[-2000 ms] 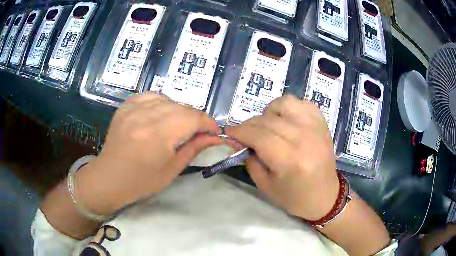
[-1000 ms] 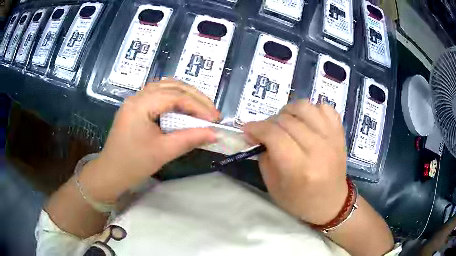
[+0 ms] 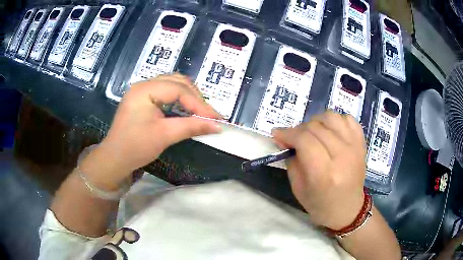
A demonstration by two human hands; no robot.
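My left hand [image 3: 152, 117] pinches one end of a white label sheet [image 3: 238, 140] between thumb and forefinger. My right hand [image 3: 327, 167] pinches the sheet's other end and also holds the black tweezers [image 3: 266, 160], which point left below the sheet. The sheet is stretched between both hands, with its plain white face showing; any labels on it cannot be made out. Behind the hands lies a clear blister tray [image 3: 195, 58] with white packages [image 3: 287, 91] in its pockets. My hands cover the lower parts of some packages.
Another tray of white packages [image 3: 96, 44] lies at the upper left. A white desk fan [image 3: 454, 101] with a round base [image 3: 431, 119] stands at the right edge. A small red and black cartoon trinket [image 3: 440, 182] lies below it on the dark green bench [image 3: 411, 213].
My hands have moved apart and shifted right, and the white sheet between them has opened from curled to flatter and longer. The tweezers moved right with my right hand. The whole view has shifted slightly.
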